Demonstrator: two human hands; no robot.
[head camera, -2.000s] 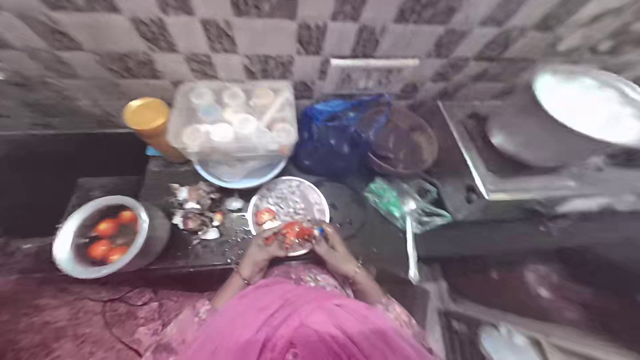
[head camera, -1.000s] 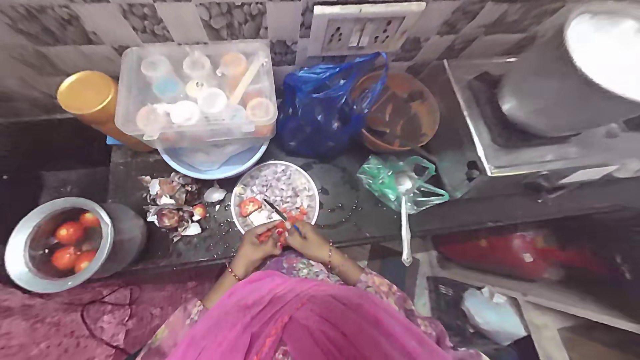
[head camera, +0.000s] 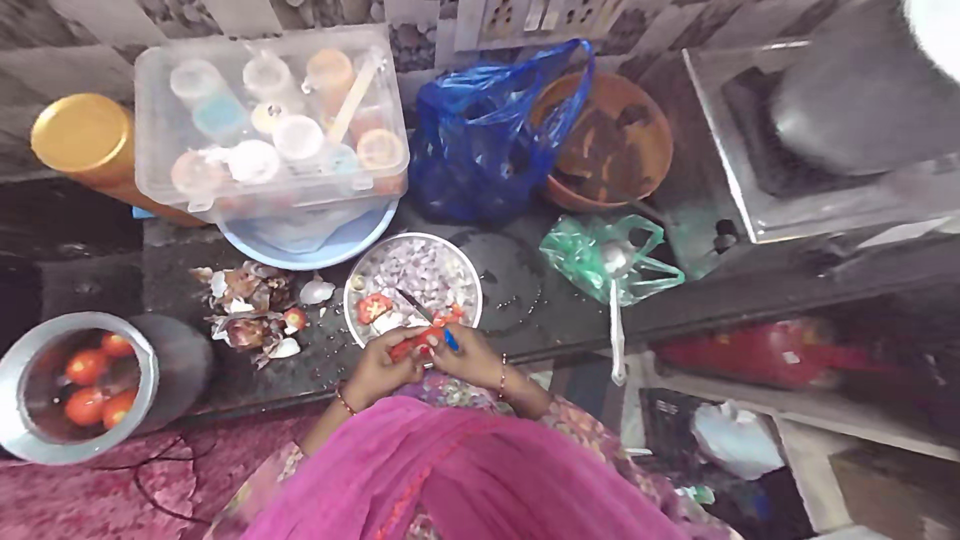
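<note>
My left hand (head camera: 386, 369) grips a piece of red tomato (head camera: 412, 343) at the near rim of a round metal plate (head camera: 351, 319). My right hand (head camera: 469, 358) holds a knife by its blue handle (head camera: 450, 340); the dark blade (head camera: 414, 304) points up and left over the plate. Chopped onion (head camera: 416, 262) covers much of the plate, with a cut tomato half (head camera: 373, 307) at its left and small red bits by the blade. Part of the tomato is hidden by my fingers. Left of the plate lie onion peels (head camera: 251, 300) on the dark counter.
A metal pot (head camera: 146, 367) with whole tomatoes (head camera: 87, 366) stands at the left. Behind are a clear box of jars (head camera: 270, 120), a blue basin (head camera: 307, 259), a blue plastic bag (head camera: 472, 142) and a brown bowl (head camera: 652, 142). A ladle (head camera: 616, 330) rests on a green bag (head camera: 577, 259) near the stove (head camera: 720, 142).
The view has shifted. The blade, not plain in the oldest blurred frame, shows over the plate one second ago and now. Both hands stay close together at the plate's near rim.
</note>
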